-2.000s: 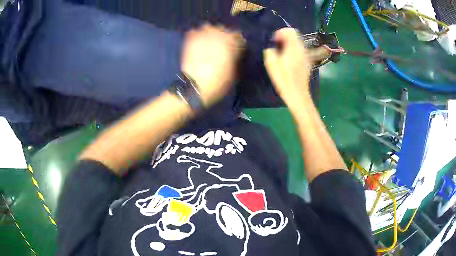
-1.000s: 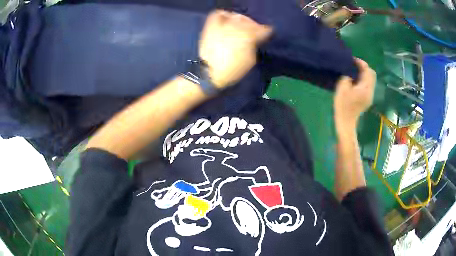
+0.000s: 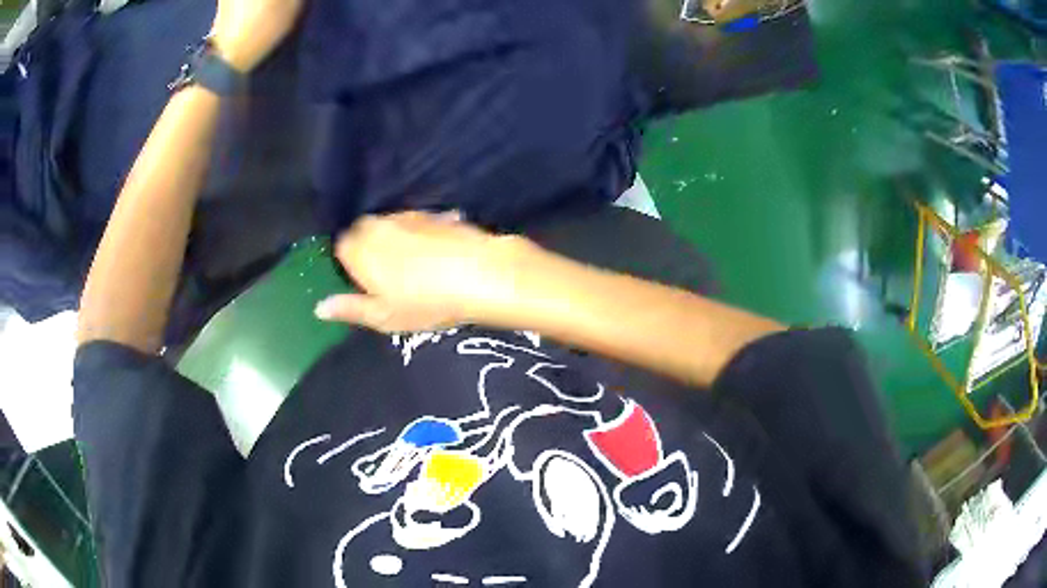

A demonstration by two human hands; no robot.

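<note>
The large navy garment (image 3: 494, 115) lies bunched and folded over the middle of the work surface. The smooth navy padded arm (image 3: 138, 86) shows at the left, with looser navy cloth around it. My left hand (image 3: 255, 29) is at the top left over the padded arm, cut off by the top edge, its fingers out of view. My right hand (image 3: 419, 270) is slightly blurred at the garment's lower edge in front of my chest. Its thumb is apart from its fingers and no cloth shows gripped between them.
The iron's rest area with a small blue part (image 3: 744, 21) is at the top right, mostly cut off. A yellow tube frame (image 3: 918, 287) and a blue panel (image 3: 1025, 149) stand at the right. White material (image 3: 35, 385) is at the left edge. The floor is green.
The garment has moved left and lies bunched in the middle. My left hand has moved up and left. My right hand has left the garment's far right part and moved in front of my chest.
</note>
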